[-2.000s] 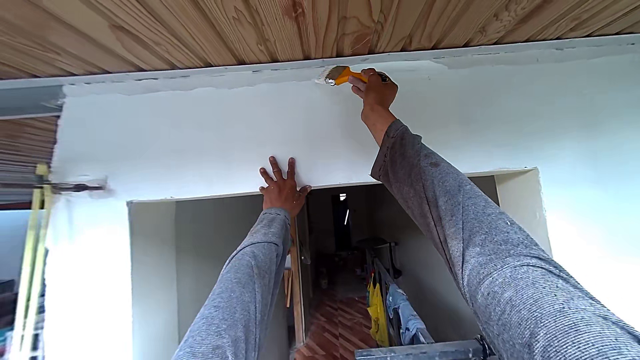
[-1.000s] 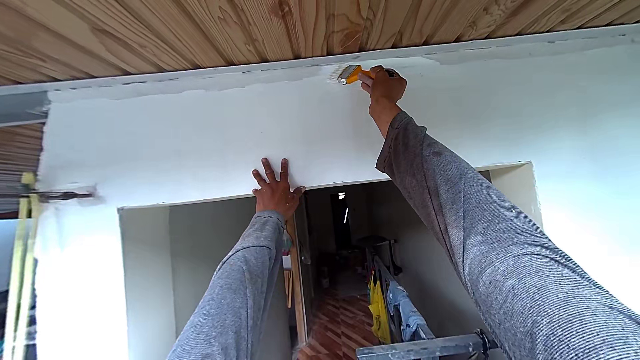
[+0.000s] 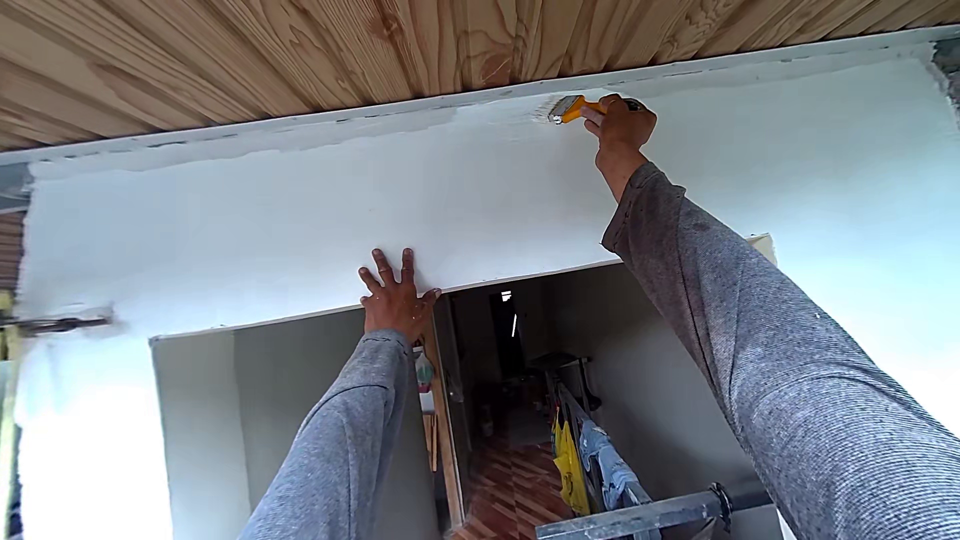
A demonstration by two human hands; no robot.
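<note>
My right hand point(image 3: 624, 127) is closed around the orange handle of a paintbrush point(image 3: 571, 109). The bristles point left and touch the white wall point(image 3: 480, 172) just under the trim strip point(image 3: 300, 118) along the ceiling. White paint shows on the bristles. Below and to the left, my left hand point(image 3: 397, 300) rests with spread fingers on the wall at the upper edge of the opening, its thumb at that edge. It holds nothing. Greyer, uneven patches run along the wall's top, left of the brush.
Wood-grain ceiling panels point(image 3: 450, 45) lie overhead. A metal bar point(image 3: 630, 517) crosses low at the right, near hanging clothes point(image 3: 604, 457) and a yellow item point(image 3: 570, 465). Through the opening are a patterned floor point(image 3: 510, 480) and a door frame point(image 3: 442, 420). A metal piece point(image 3: 64, 324) juts out at left.
The view has tilted and shifted. My right hand still holds the brush near the top of the wall, and my left hand remains against the wall above the opening.
</note>
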